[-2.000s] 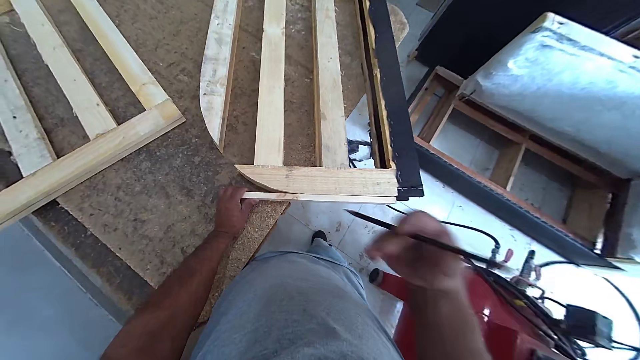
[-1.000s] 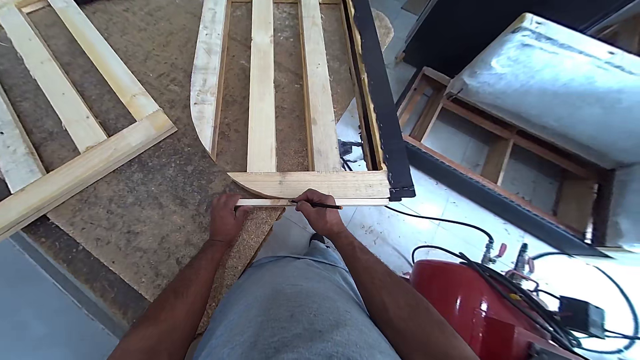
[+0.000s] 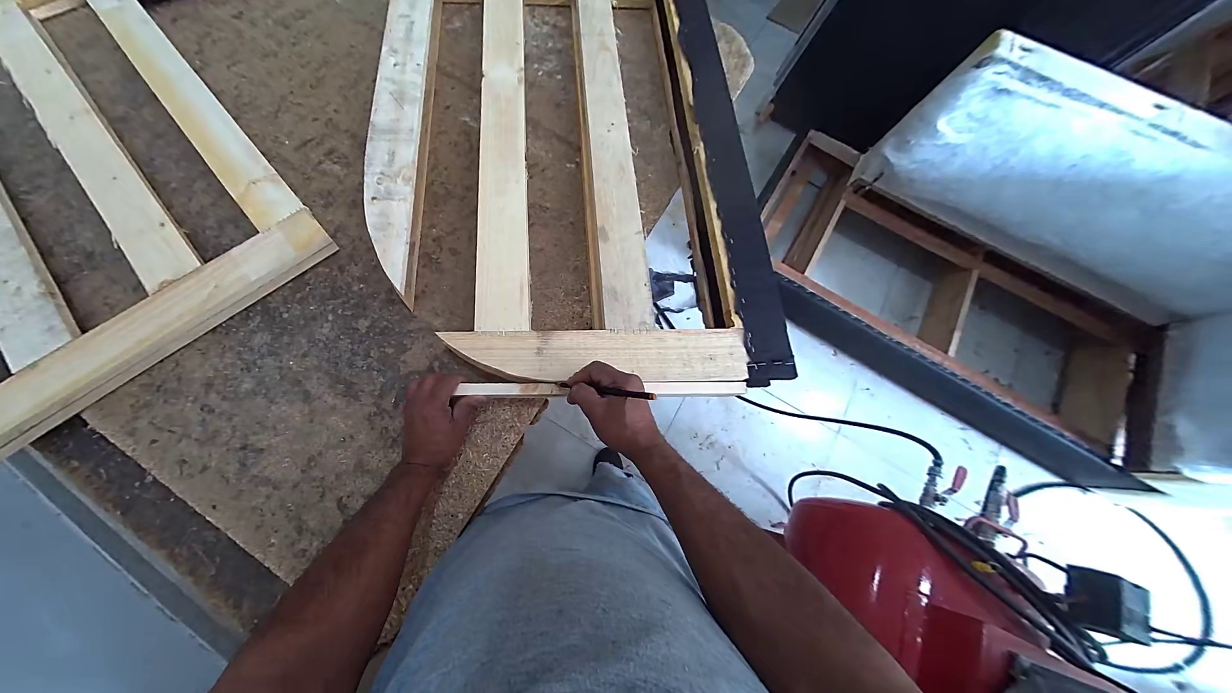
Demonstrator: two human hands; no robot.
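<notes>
My left hand (image 3: pixel 438 421) grips the left end of a thin wooden strip (image 3: pixel 698 389). The strip lies along the near edge of a curved-end wooden board (image 3: pixel 635 354), which joins the slats of a wooden frame (image 3: pixel 502 192). Between the fingers of my right hand (image 3: pixel 613 406) is a dark pencil (image 3: pixel 630 393), lying nearly level, its tip at the strip where the board's curve meets it. A black-covered rail (image 3: pixel 736 202) runs along the frame's right side.
A second slatted wooden frame (image 3: pixel 164 313) lies on the worn particleboard table (image 3: pixel 279 395) at left. On the floor at right are a red tank (image 3: pixel 866 568) with black hoses, and an upholstered piece (image 3: pixel 1059 154) with an open wooden base.
My right hand, blurred and away to the right of the strip two seconds ago, has come to it with the pencil. Since one second ago, the pencil has shifted slightly right along the strip.
</notes>
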